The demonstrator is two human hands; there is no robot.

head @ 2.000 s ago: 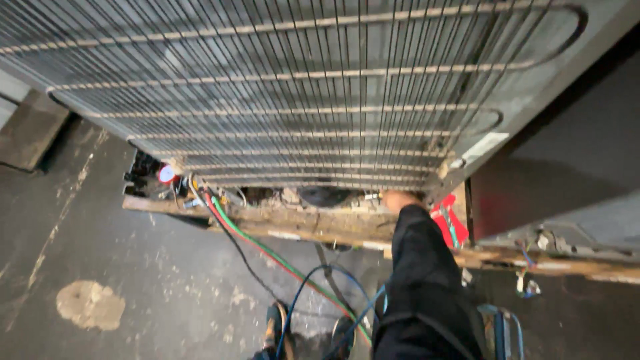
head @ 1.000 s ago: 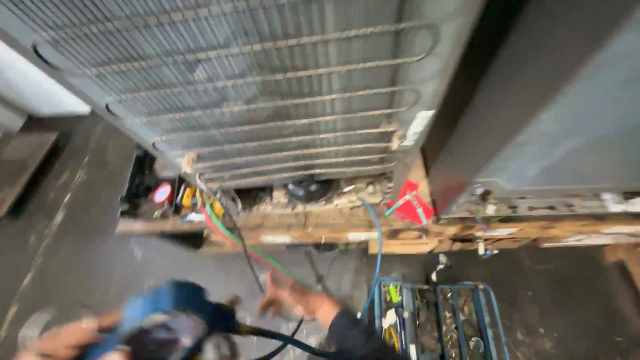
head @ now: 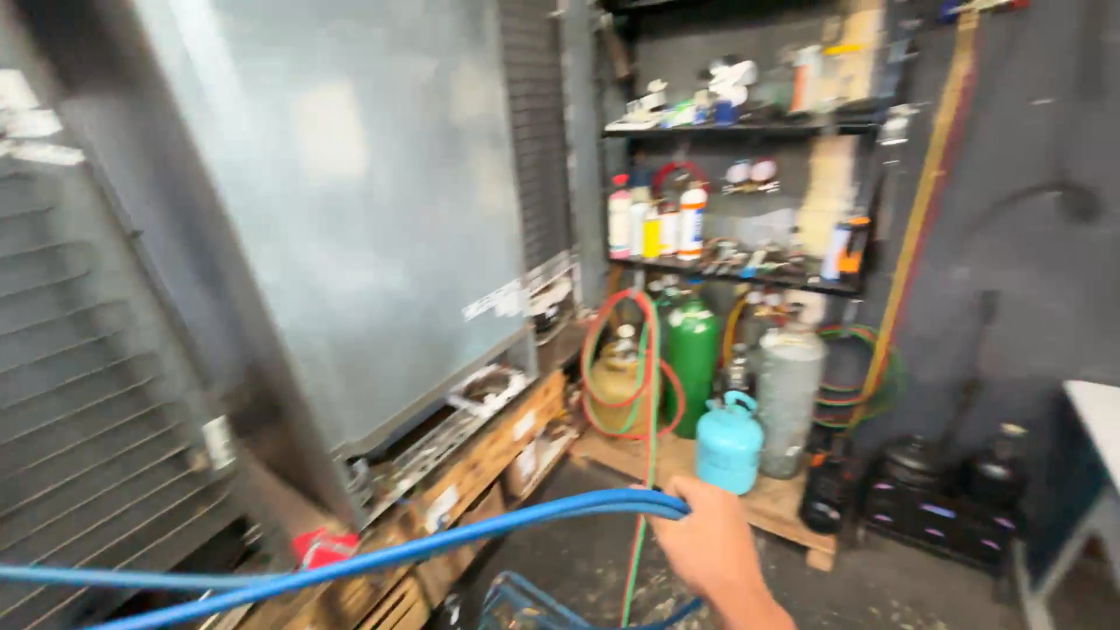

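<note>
My right hand (head: 704,538) reaches in from the bottom, closed around a doubled blue hose (head: 490,525) that runs off to the lower left. A thinner stretch of blue hose (head: 131,576) crosses at the left edge. My left hand is out of the frame. Behind the hose stand refrigerators seen from the back, one with a flat grey panel (head: 376,219) and one with wire condenser coils (head: 87,376). A red item (head: 324,549) lies at the foot of the coil-backed one. Fast motion blurs the view.
Shelves (head: 744,129) with bottles and tools stand ahead. Below are a green gas cylinder (head: 691,359), a grey cylinder (head: 787,402), a light-blue refrigerant tank (head: 729,446) and coiled red and green hoses (head: 649,350). A wooden pallet (head: 499,442) supports the refrigerators. A white table (head: 1094,420) is at right.
The view has swung far right to the shelves and cylinders. The hand earlier at the refrigerator's base came away. My right hand now grips the blue hose; the left has left the view.
</note>
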